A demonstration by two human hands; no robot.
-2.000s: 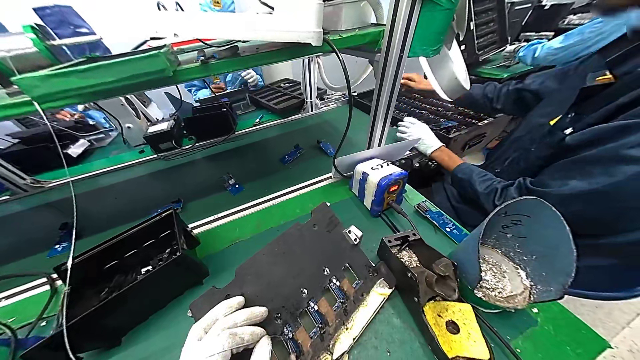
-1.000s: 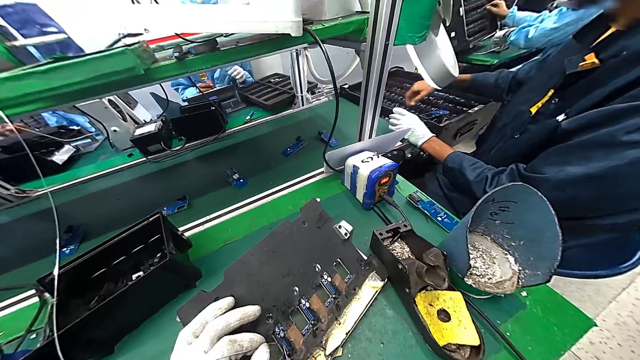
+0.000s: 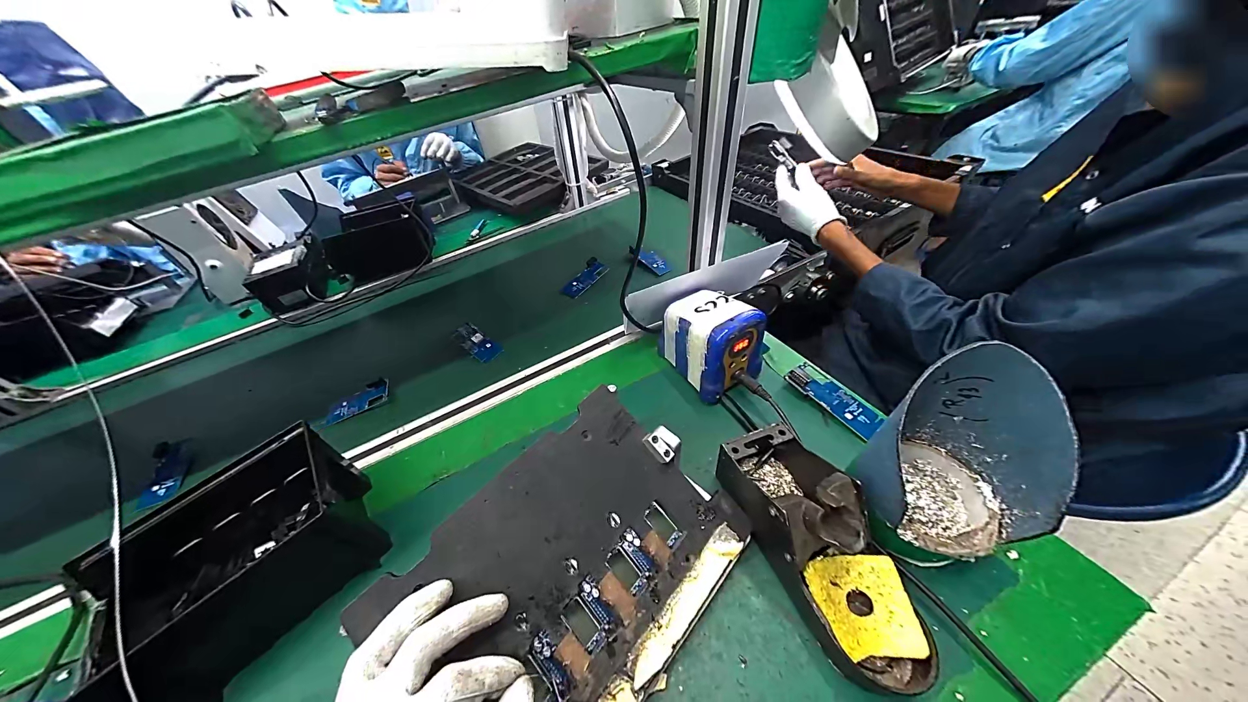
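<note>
My left hand (image 3: 434, 648), in a worn white glove, rests at the lower left edge of a flat black fixture plate (image 3: 517, 507), fingers apart. Several small blue circuit boards (image 3: 585, 614) sit in a slanting row on the plate, beside a strip wrapped in yellowed tape (image 3: 687, 604). My right hand is out of view. To the right of the plate stands a soldering iron stand (image 3: 795, 526) with a yellow sponge (image 3: 866, 604). Behind it is a blue and white soldering station (image 3: 715, 341) with a lit display.
A black bin (image 3: 224, 556) holding small parts stands at left. A curved blue container (image 3: 985, 429) of solder debris is at right. Several blue boards (image 3: 585, 279) lie in the channel beyond the metal rail. A co-worker (image 3: 1053, 283) sits at right; an upright metal post (image 3: 720, 136) stands between.
The co-worker's gloved hand has risen from beside the black tray and now holds a small part. My left hand stays at the plate's lower left edge.
</note>
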